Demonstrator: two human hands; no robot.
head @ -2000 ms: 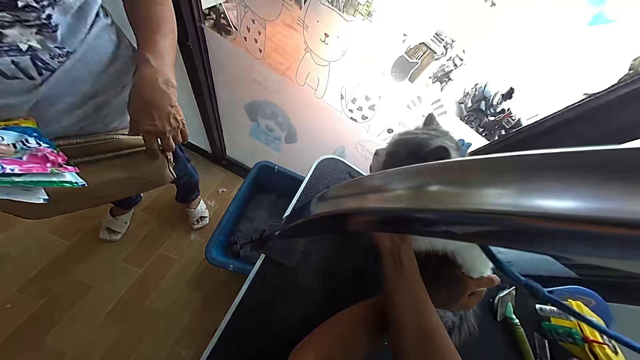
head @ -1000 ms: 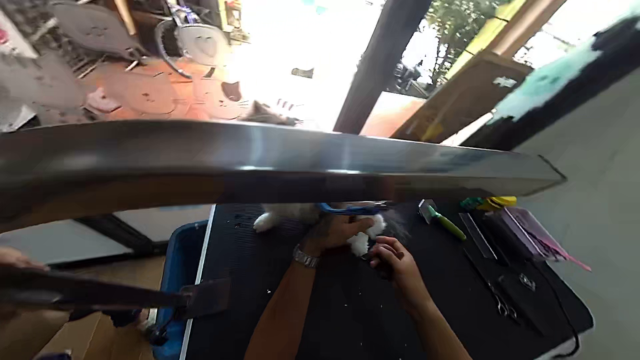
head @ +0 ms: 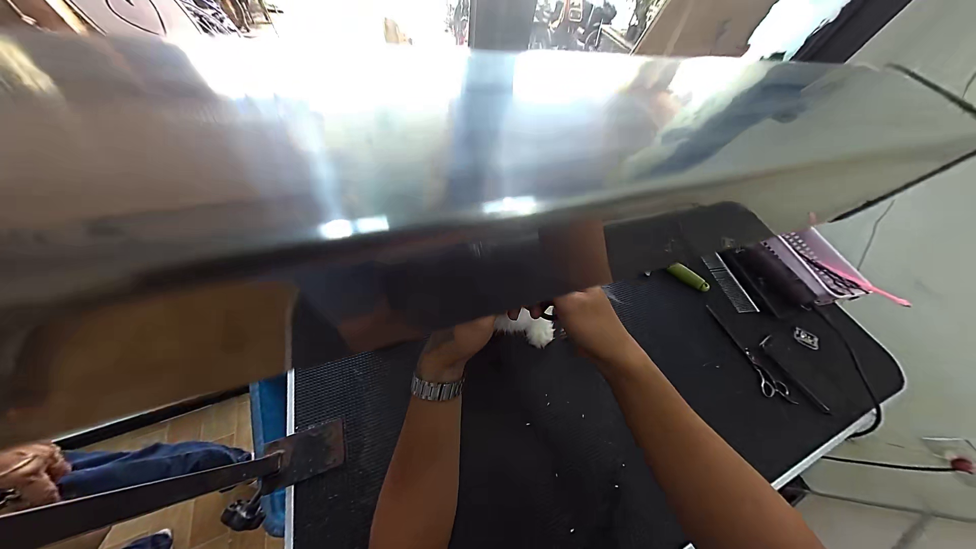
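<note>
Below a broad shiny metal bar that crosses the view, my left hand (head: 467, 339), with a metal-band watch (head: 437, 387) on its wrist, rests against the white fur of an animal's paw or leg (head: 537, 328). The rest of the animal is hidden behind the bar. To the right of the fur is my right hand (head: 585, 316), its fingers around a dark loop that looks like a scissor handle. The blades cannot be made out. Small white clippings dot the black grooming table (head: 549, 473) under my forearms.
The metal bar (head: 488, 152) hides much of the far side. On the table's right lie a green-handled tool (head: 688, 277), a steel comb (head: 730, 284), scissors (head: 768, 380) and a pink-purple basket (head: 820, 263). A blue tub (head: 268, 412) and another person's hand (head: 30, 473) are at left.
The view has swung right, and the metal bar now fills more of it. My right hand, which was a little apart from the fur one second ago, is now close beside it.
</note>
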